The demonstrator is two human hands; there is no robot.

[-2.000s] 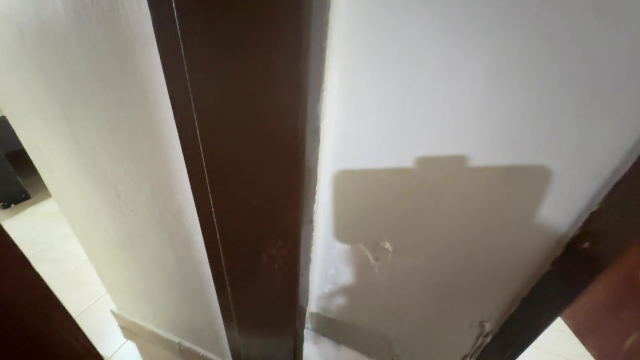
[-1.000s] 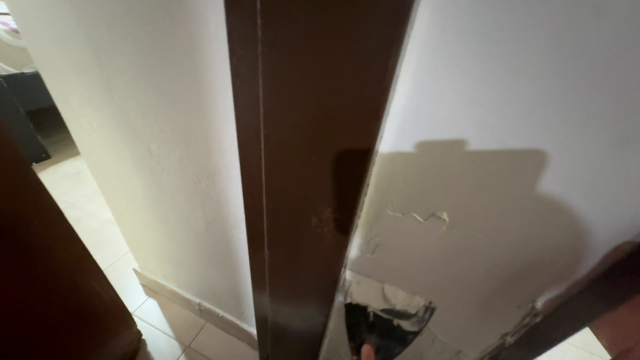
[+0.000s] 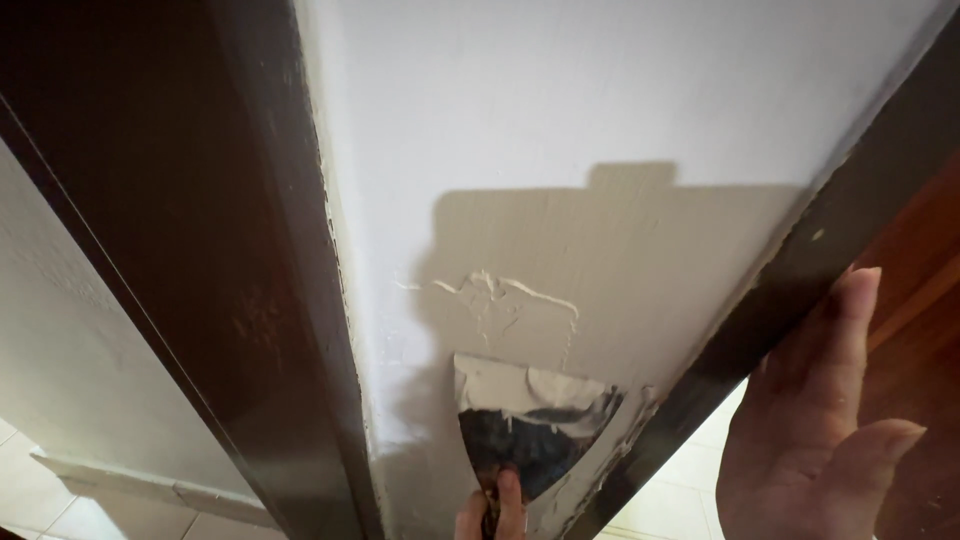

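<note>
My left hand (image 3: pixel 491 510) grips a wide putty knife (image 3: pixel 525 442) low in the view, a finger against its dark metal blade. White filler covers the blade's front part, and its edge is at the white wall (image 3: pixel 562 97). Just above it, thin raised ridges of filler (image 3: pixel 525 292) run across the wall. At the right, my right hand (image 3: pixel 810 427) holds nothing, its fingers raised beside the dark door frame (image 3: pixel 720 360) and its thumb apart. Whether the fingertips press on the frame cannot be told. The knife's handle is mostly hidden by my left hand.
A broad dark brown frame post (image 3: pixel 255 300) borders the wall on the left. Beyond it are a pale wall (image 3: pixel 90 337), a baseboard (image 3: pixel 150 484) and floor tiles (image 3: pixel 82 517). A reddish-brown wooden door (image 3: pixel 922 330) stands at the right. A shadow falls across the middle wall.
The putty knife, absent two seconds ago and low at the wall one second ago, now shows more fully with my left hand. My right hand has come into view. The view has moved closer to the wall.
</note>
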